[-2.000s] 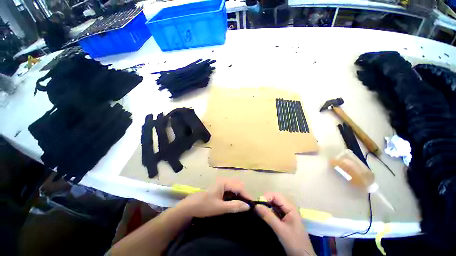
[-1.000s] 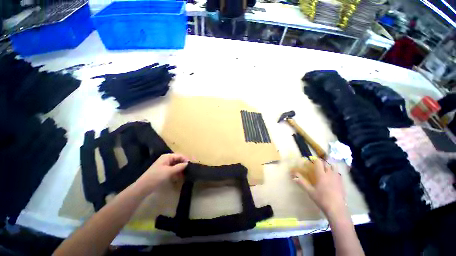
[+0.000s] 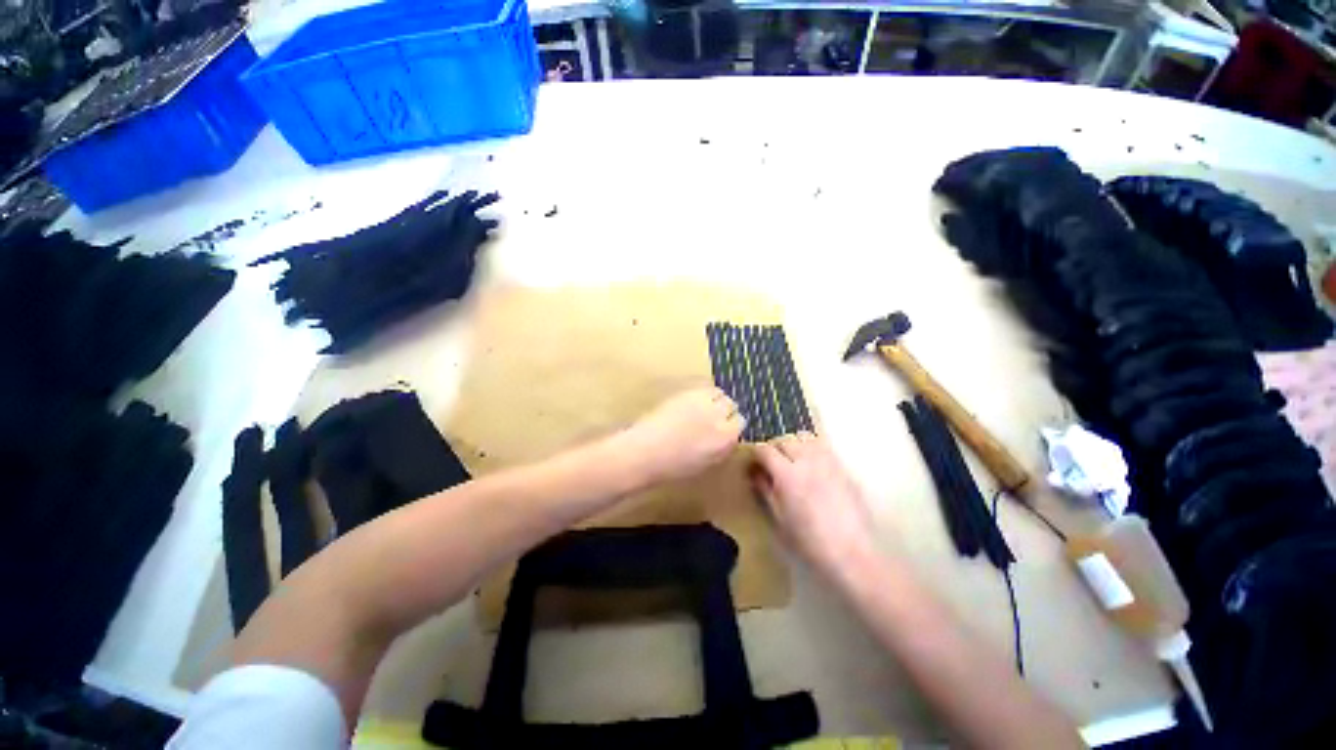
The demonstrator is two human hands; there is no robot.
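A row of thin black strips (image 3: 759, 378) lies on the brown cardboard sheet (image 3: 550, 352). My left hand (image 3: 689, 432) is at the row's lower left corner, fingers bent. My right hand (image 3: 799, 491) is at the row's near end, its fingertips by the strip ends. Whether either hand grips a strip cannot be made out. A black open-frame fabric piece (image 3: 623, 554) lies flat in front of me, over the cardboard's near edge, with no hand on it.
More black cut pieces (image 3: 384, 440) and piles (image 3: 88, 498) lie left. A black strip bundle (image 3: 388, 271) and blue crates (image 3: 396, 88) stand behind. Right are a hammer (image 3: 952, 410), black rods (image 3: 952, 484), glue bottle (image 3: 1128, 579), white tissue (image 3: 1087, 466) and worked black pieces (image 3: 1158, 366).
My left hand has let go of the black frame piece and moved to the thin strips. My right hand has moved left from the glue bottle area to the strips. The bottle lies at the right.
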